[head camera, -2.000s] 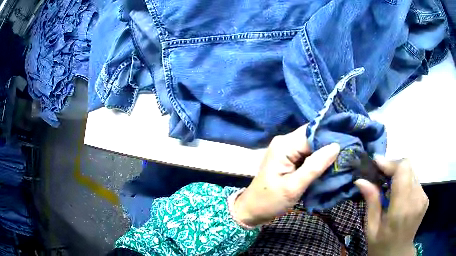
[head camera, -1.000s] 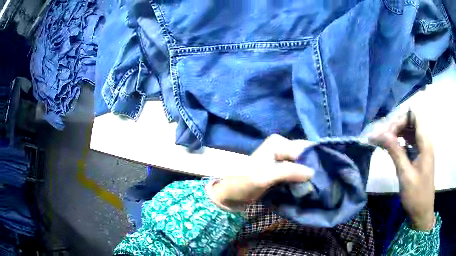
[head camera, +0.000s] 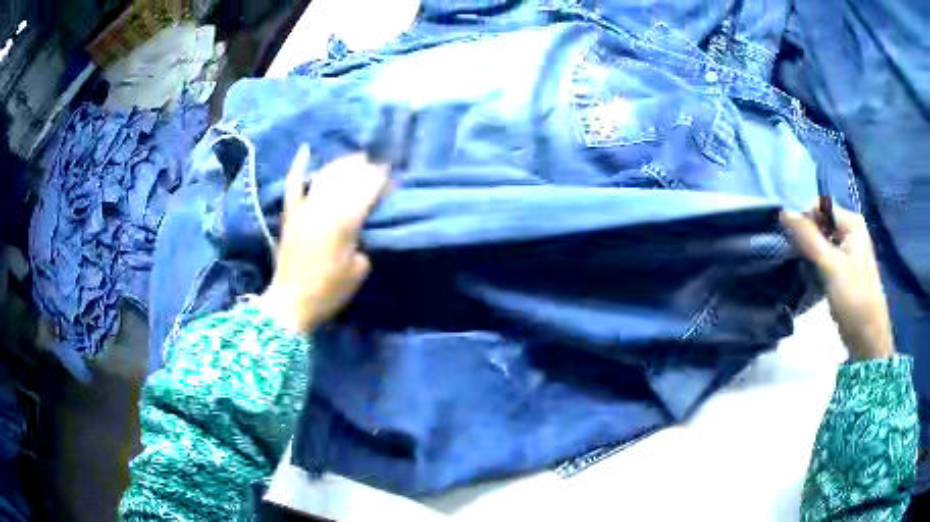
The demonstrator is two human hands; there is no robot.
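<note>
A blue denim garment [head camera: 489,398] lies spread over the white table, with a long fold of it raised between my hands. My left hand [head camera: 324,240] is at the left end of the fold, blurred, with fingers spread; whether it grips the cloth is unclear. My right hand [head camera: 841,260] pinches the fold's right end. A small dark tool, perhaps the thread snips [head camera: 825,216], shows between its fingers. A pocket with pale stitching [head camera: 612,107] shows on the denim behind the fold.
A heap of ruffled blue pieces [head camera: 87,229] is at the left, with a whitish cloth [head camera: 168,66] behind it. More denim [head camera: 892,112] lies at the right. The white table [head camera: 755,454] shows at the front and right.
The sleeve end that my hands held near my body is no longer in them. My hands have moved wide apart and up, and the garment lies differently, with a long fold lifted.
</note>
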